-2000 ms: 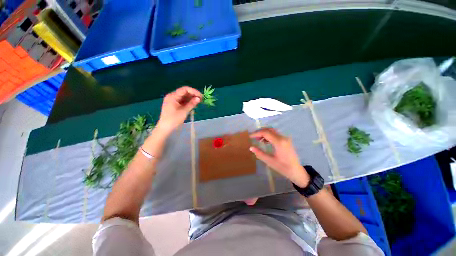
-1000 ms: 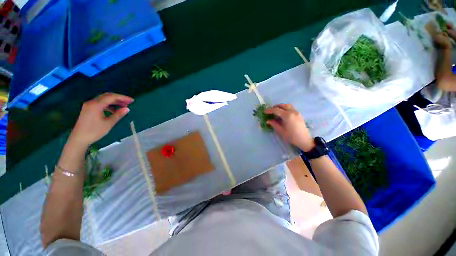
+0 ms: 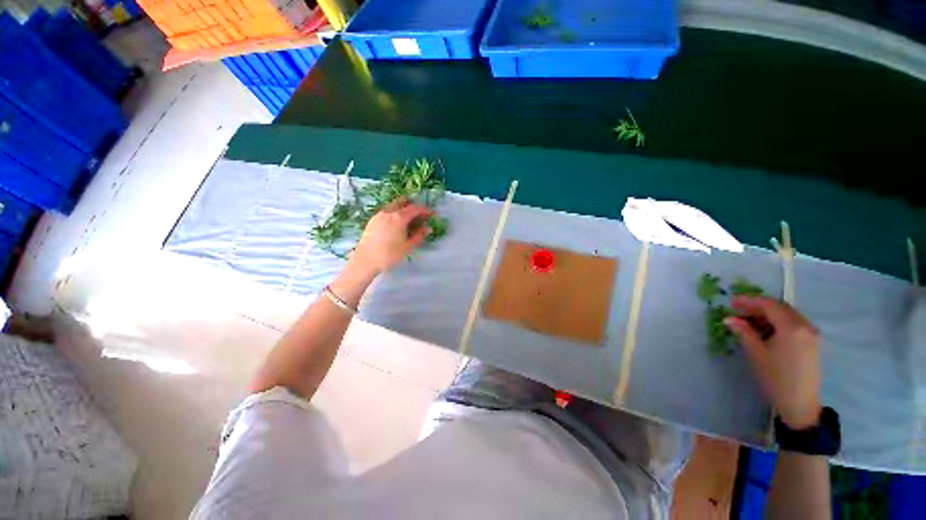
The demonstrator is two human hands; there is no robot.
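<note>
A tangled heap of green artificial foliage [image 3: 381,198] lies on the grey cover at the left. My left hand [image 3: 394,236] is at its right edge, fingers curled, with green bits at the fingertips; whether they are gripped is unclear. A smaller green cluster [image 3: 719,323] lies at the right. My right hand [image 3: 780,350] touches its right side with bent fingers, and a grip cannot be made out. A red cup [image 3: 543,261] sits on the brown cardboard mat [image 3: 556,305] between my hands.
A white oblong item [image 3: 680,223] lies behind the mat. A single green sprig [image 3: 630,129] is on the dark-green belt [image 3: 487,132]. Blue crates [image 3: 579,63] stand at the back. Tape strips [image 3: 632,330] cross the cover. Another blue crate shows below the bench at the lower right.
The view has swung left. My left hand has gone from above the belt to the foliage heap. My right hand remains at the smaller cluster. The sprig first held by my left hand appears to lie on the belt.
</note>
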